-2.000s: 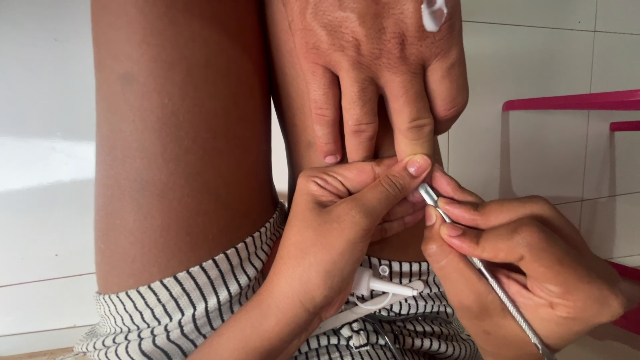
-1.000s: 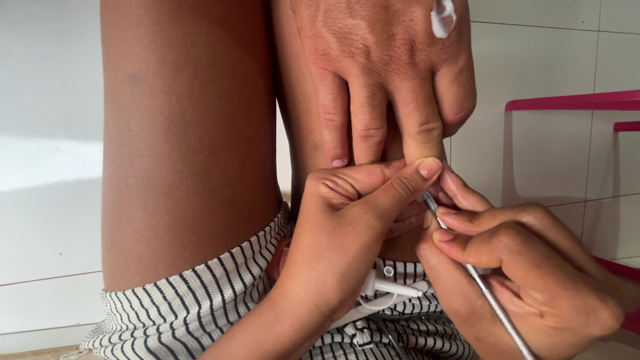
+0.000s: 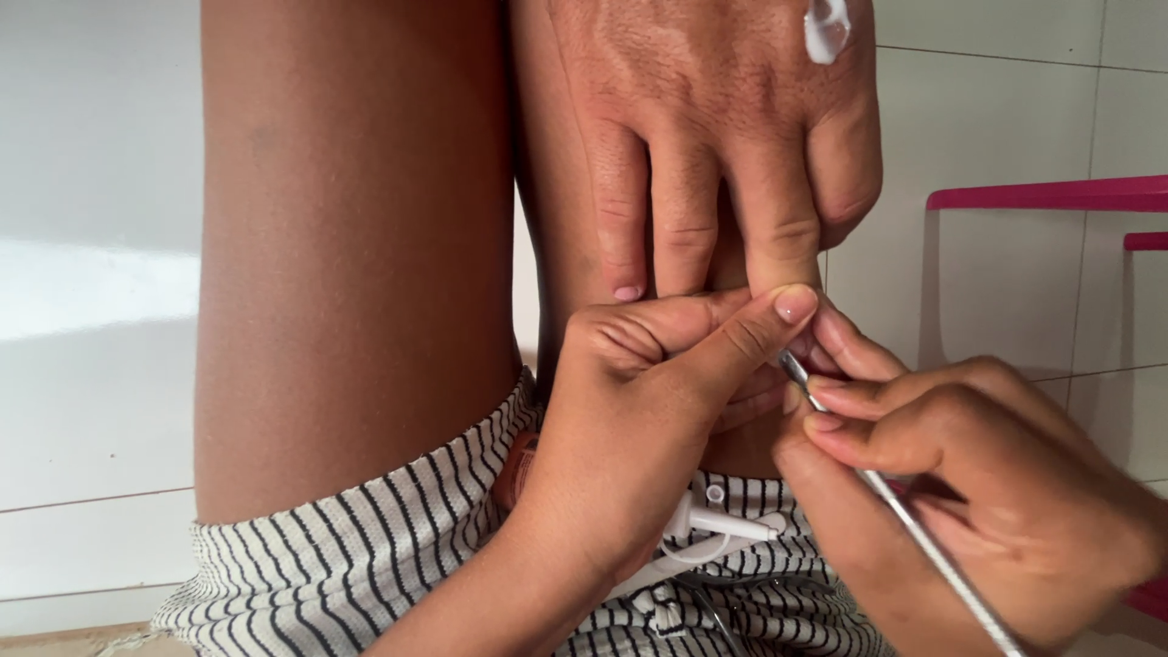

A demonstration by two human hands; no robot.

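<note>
My left hand (image 3: 657, 392) pinches a fingertip of another person's hand (image 3: 721, 119), its thumb on top near the nail. That hand rests palm down on my thigh and bears a dab of white cream (image 3: 828, 29). In my right hand (image 3: 967, 456) is a thin metal cuticle pusher (image 3: 922, 538), held between thumb and fingers with the shaft slanting down to the right. Its flat tip lies at the pinched fingertip; the nail there is mostly hidden by my fingers. A white nozzle bottle (image 3: 730, 523) lies in my lap, partly behind my left wrist.
My bare thighs (image 3: 356, 255) and striped shorts (image 3: 338, 557) lie below the hands. A brownish object (image 3: 516, 470) shows partly behind my left wrist. Pink plastic furniture parts (image 3: 1049, 193) stand over the tiled floor (image 3: 995, 100) at the right.
The pusher's flat tip has turned and shifted slightly at the fingertip, and its shaft slants a little more steeply. My left hand keeps its pinch.
</note>
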